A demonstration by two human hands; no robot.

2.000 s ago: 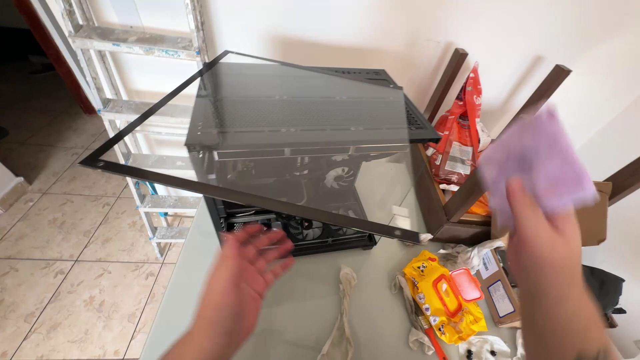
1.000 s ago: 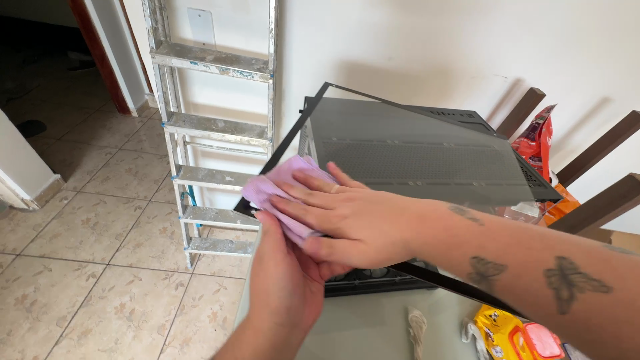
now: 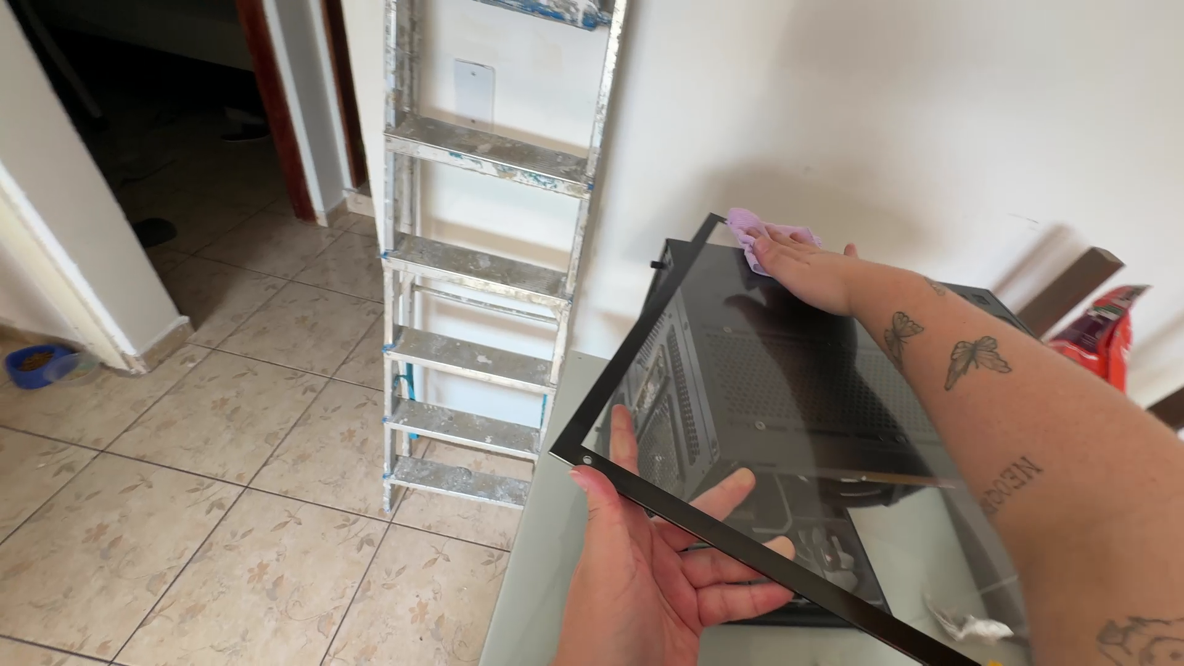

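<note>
A black-framed glass side panel point(image 3: 731, 529) is held tilted above a black computer case point(image 3: 814, 370), which shows through it. My left hand point(image 3: 671, 555) supports the panel's near left corner, thumb on the frame edge and the other fingers spread behind the glass. At the panel's far left corner, my right hand point(image 3: 800, 264) presses a lilac cloth point(image 3: 758, 236) against the glass. The case lies on a glass-topped table point(image 3: 527, 555). A crumpled piece of clear plastic point(image 3: 967, 624) shows through the panel's lower right part.
A paint-spattered aluminium stepladder point(image 3: 481, 268) leans by the white wall left of the table. Dark wooden legs point(image 3: 1078, 287) and a red bag point(image 3: 1101, 333) are at the right. A blue bowl point(image 3: 32, 365) sits on the tiled floor, far left, near a doorway.
My right hand and the cloth have moved from the panel's near left corner to its far left corner. Two seconds ago the cloth was off the glass at the right.
</note>
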